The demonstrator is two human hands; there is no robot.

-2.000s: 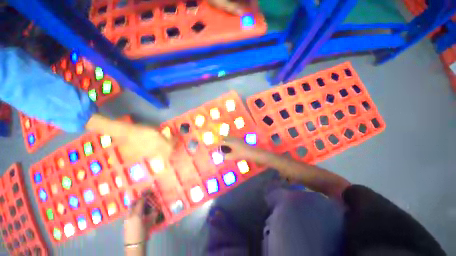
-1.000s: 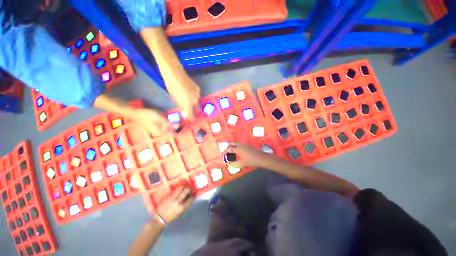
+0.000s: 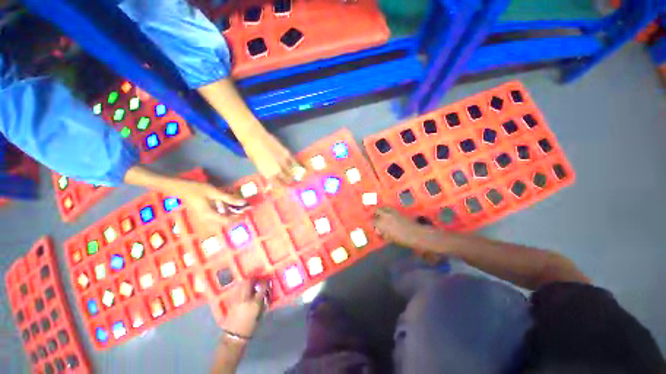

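Observation:
An orange-red pocket tray point(image 3: 281, 237) lies on the floor in front of me, with square watch units lit white, blue and pink, one dark unit point(image 3: 225, 276) and several empty pockets. My left hand point(image 3: 245, 305), with a light wrist band, is at the tray's near edge; its fingertips close on a small dark watch unit, blurred. My right hand point(image 3: 400, 229) is over the tray's right end, close to a lit unit point(image 3: 369, 198); its palm side is hidden, so I cannot tell what it holds.
Another person's hands point(image 3: 272, 157), in blue sleeves point(image 3: 179, 44), reach over the same tray from upper left. A tray of dark units point(image 3: 467, 157) is at right, a lit tray point(image 3: 135, 274) at left, another at far left point(image 3: 47, 314). Blue rack beams point(image 3: 328, 80) cross behind.
My right hand has moved right, from the tray's middle pockets to its right end. My left hand stays near the front edge. The other person's hands have come in over the tray.

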